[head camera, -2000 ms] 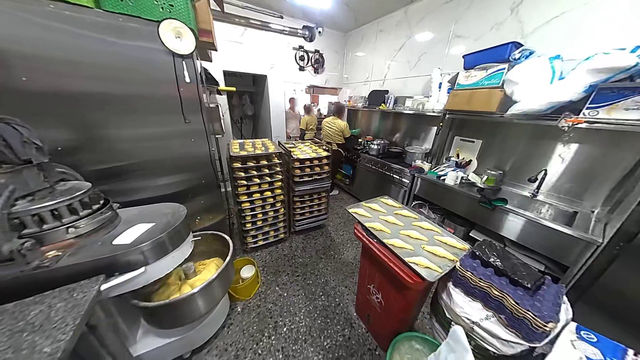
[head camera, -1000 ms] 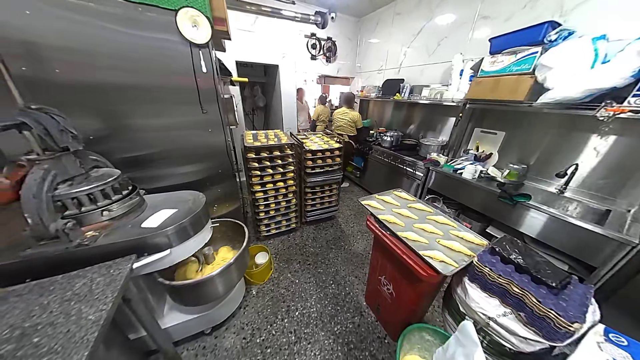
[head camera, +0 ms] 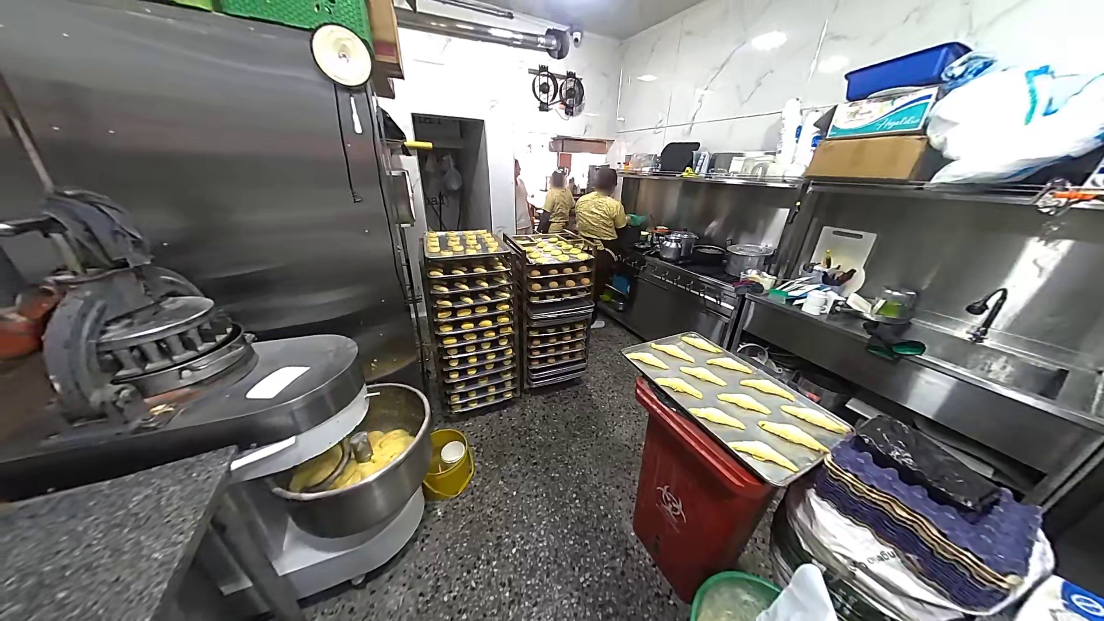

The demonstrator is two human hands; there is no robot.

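Observation:
Neither my left hand nor my right hand shows in the head view. A metal baking tray [head camera: 630,352] with rows of pale, shaped dough pieces rests on top of a red bin [head camera: 703,492]. At the left, yellow dough [head camera: 379,457] lies in the steel bowl [head camera: 362,509] of a floor mixer [head camera: 302,371], around its mixing tool. Farther back stand two racks of trays, a left rack [head camera: 474,323] and a right rack [head camera: 556,310], both loaded with small dough pieces. A yellow bucket [head camera: 448,474] with a white container inside sits beside the mixer.
Purple egg trays [head camera: 923,517] are stacked at the lower right, near a green tub [head camera: 733,595]. A granite counter [head camera: 95,526] fills the lower left corner. A sink [head camera: 992,362] and a stove [head camera: 681,285] line the right wall. A person [head camera: 601,216] stands by the stove, others behind.
The view has shifted slightly between frames. Nothing else has plainly changed; the tray stays on the red bin.

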